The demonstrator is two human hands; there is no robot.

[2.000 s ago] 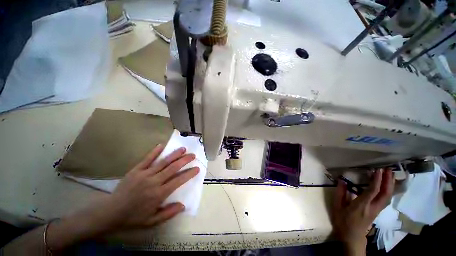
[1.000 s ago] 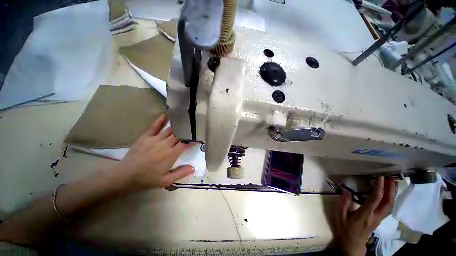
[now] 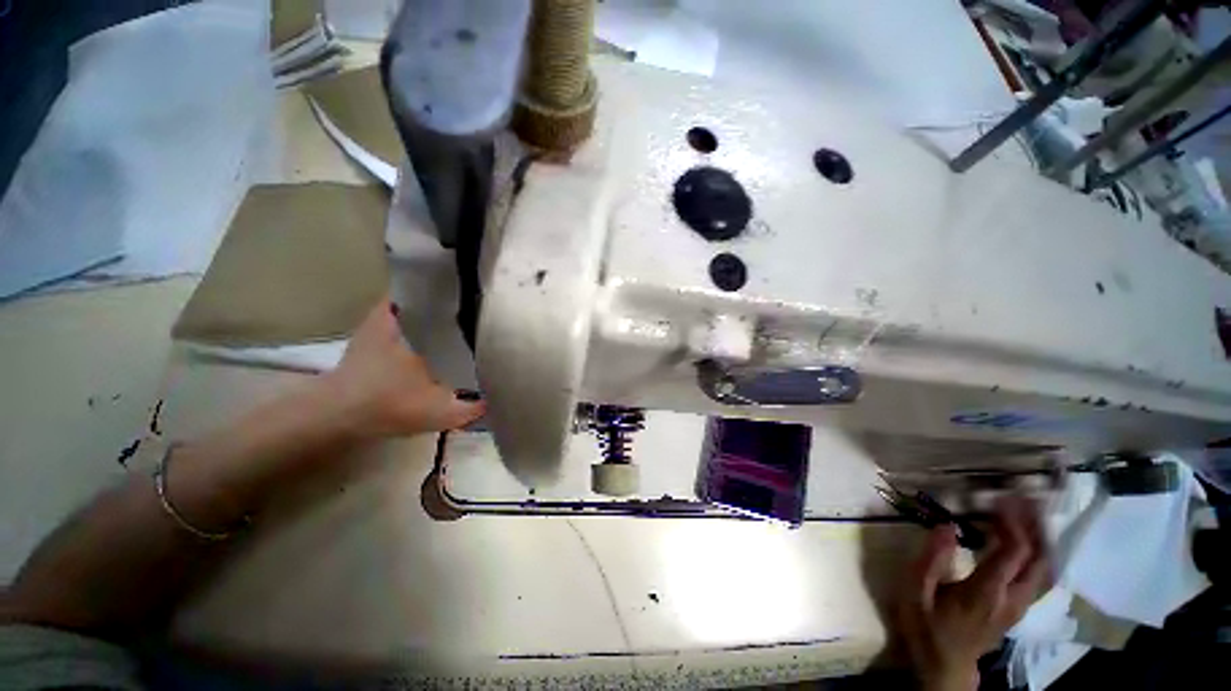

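Observation:
The khaki panel (image 3: 286,257) lies flat left of the sewing machine head (image 3: 864,284), with a white piece (image 3: 277,355) showing along its front edge. My left hand (image 3: 385,378) lies at the panel's right end, its fingers partly hidden behind the machine head; I cannot tell if it grips the cloth. The needle area is hidden by the head. My right hand (image 3: 979,581) is at the right under the arm, slightly blurred, fingers bent beside the dark thread snips (image 3: 932,510); whether it holds them is unclear.
White pieces (image 3: 135,135) lie at the upper left, with a layered khaki and white stack (image 3: 308,54) beside them. A purple-black item (image 3: 756,468) is under the arm. Crumpled white pieces (image 3: 1141,540) lie at the right. Metal rods (image 3: 1053,88) stand at the upper right.
The khaki panel and my left hand have moved away from me, towards the back. The white piece that lay under my left hand has gone behind the head. My right hand has stayed near the snips.

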